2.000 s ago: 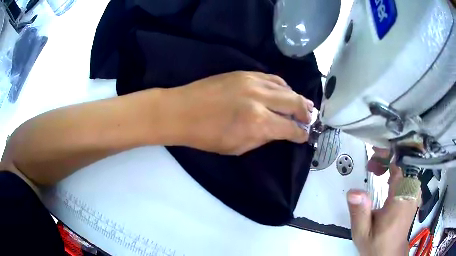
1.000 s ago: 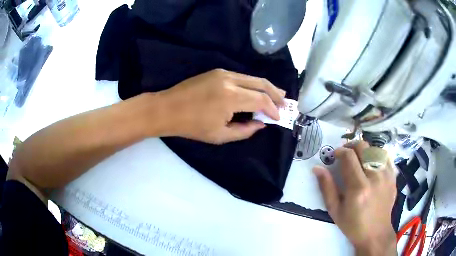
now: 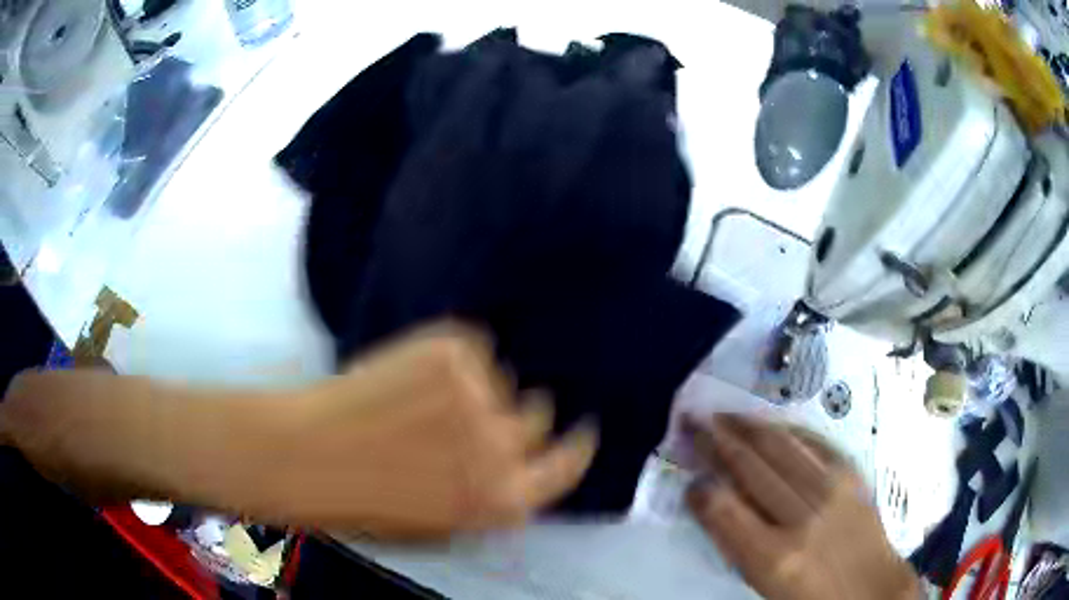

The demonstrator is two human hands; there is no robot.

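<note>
The black garment [image 3: 528,223] lies spread on the white table, left of the needle area and apart from it. My left hand [image 3: 469,434] is blurred over its lower part, fingers bent; whether it grips the cloth cannot be told. My right hand [image 3: 785,504] is blurred at the garment's lower right, fingers together and pointing left. A blurred white patch, perhaps a label [image 3: 664,486], lies by its fingertips; a grip on it cannot be made out. The sewing machine [image 3: 938,223] stands at right, with its presser foot [image 3: 802,322] above the needle plate [image 3: 807,366].
A grey lamp [image 3: 802,129] stands behind the machine head. Red-handled scissors [image 3: 979,574] and black scraps [image 3: 991,469] lie at right. A red basket [image 3: 164,551] with labels is below the table's front edge. Clear plastic with a dark piece [image 3: 164,135] lies at upper left.
The garment has come away from the needle to the left. My left hand has moved down toward the table's front edge, and my right hand has moved left and down from beside the machine.
</note>
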